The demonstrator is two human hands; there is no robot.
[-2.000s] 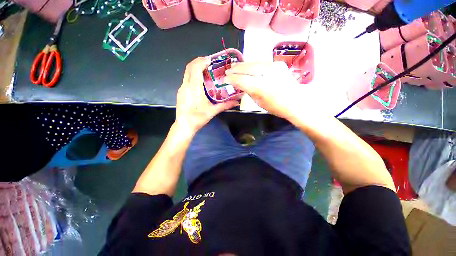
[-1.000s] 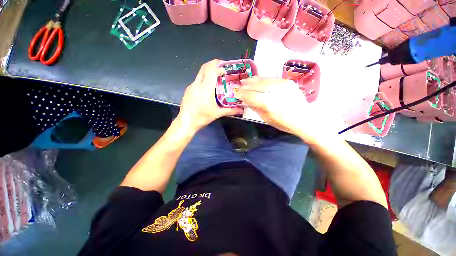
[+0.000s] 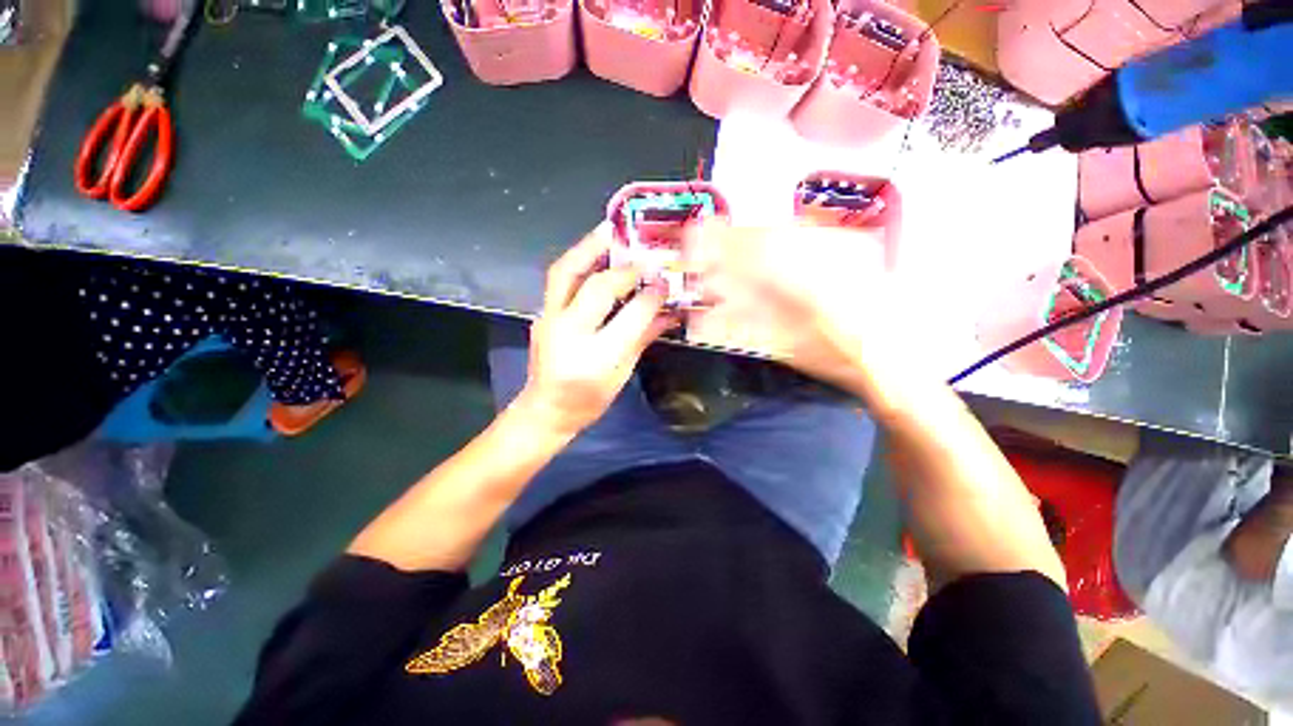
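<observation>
A pink housing (image 3: pixel 620 213) stands near the bench's front edge with a green-and-white frame board (image 3: pixel 671 207) inside its rim. A thin red wire sticks up from it. My left hand (image 3: pixel 581 333) is at its near left side, with the fingertips on the near rim. My right hand (image 3: pixel 777 301) is blurred at its right side, and its fingertips are hard to see. A second pink housing (image 3: pixel 893 227) with a dark bar inside stands to the right on the white sheet (image 3: pixel 964 213), partly hidden by my right hand.
More pink housings (image 3: pixel 624 54) stand in a row behind. A blue electric screwdriver (image 3: pixel 1191 88) and its black cord are at the right, near stacked housings. Screws (image 3: pixel 957 116) lie on the sheet. Scissors (image 3: pixel 125 146) and loose frame boards (image 3: pixel 376 88) lie left. A co-worker's sleeve shows lower right.
My left hand has moved from around the housing's left side to its near edge. My right hand has lifted from inside the housing to its right side.
</observation>
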